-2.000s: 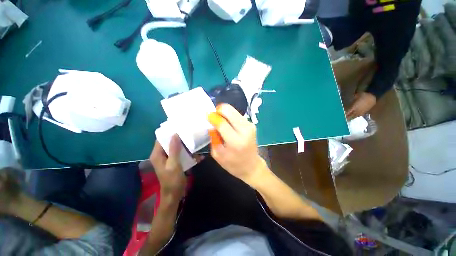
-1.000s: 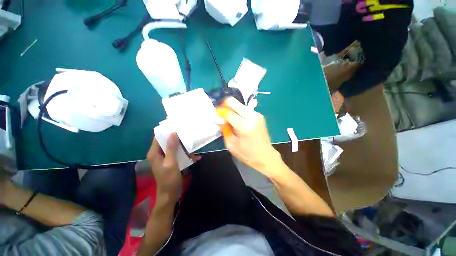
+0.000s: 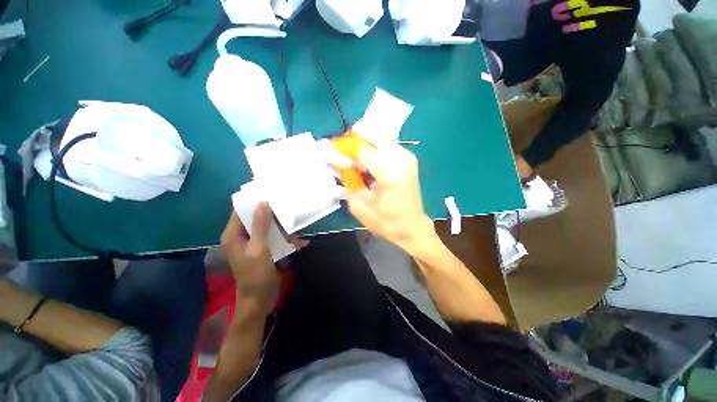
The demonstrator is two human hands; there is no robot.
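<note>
A white angular security camera (image 3: 292, 179) lies at the table's front edge, its squarish base end towards me. My left hand (image 3: 255, 247) grips that base end from below left. My right hand (image 3: 383, 187), with orange finger cots on its fingertips, is at the unit's right side. A bit of white shows at its fingertips, perhaps a wiping cloth; it is blurred and I cannot tell. The unit's dark far end is mostly hidden behind my right hand. A white wash bottle (image 3: 244, 98) with a bent spout lies just beyond the unit.
Another white unit (image 3: 126, 151) with a black cable lies at left. More units (image 3: 427, 20) stand at the back. A small white bag (image 3: 384, 115) lies beyond my right hand. An open cardboard box (image 3: 562, 228) and a person's arm are at right; another person's arm is lower left.
My right hand has moved up and back along the unit's right side, its orange fingertips shifting over the dark end. My left hand keeps its hold. The whole view has shifted slightly.
</note>
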